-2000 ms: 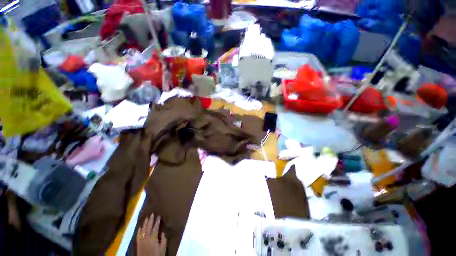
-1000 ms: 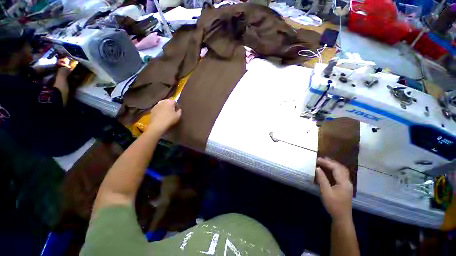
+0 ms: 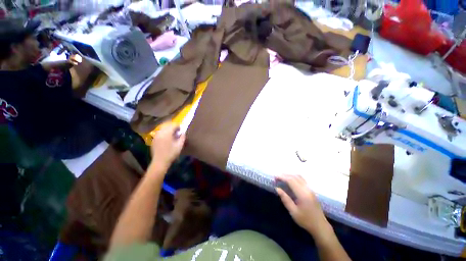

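A flat brown panel [image 3: 230,102] lies on the white sewing table, its near end at the front edge. My left hand [image 3: 167,145] is curled at the panel's near left corner; whether it pinches the cloth is unclear. My right hand [image 3: 302,204] is at the table's front edge, between the panel and a rectangular brown piece [image 3: 370,178], touching neither. Its fingers are bent around a small dark patch, which may be an object or background. The rectangular piece lies under the white and blue sewing machine [image 3: 403,127].
A crumpled brown fabric bundle [image 3: 179,81] lies left of and behind the panel, over yellow material [image 3: 200,93]. A person [image 3: 46,97] in dark clothes sits at a grey-white machine [image 3: 125,55] on the left. A red bag [image 3: 411,25] is at back right.
My right hand has left the rectangular brown piece and moved left to the table edge. My left hand stays at the panel's corner. Two seconds ago it lay spread on the panel.
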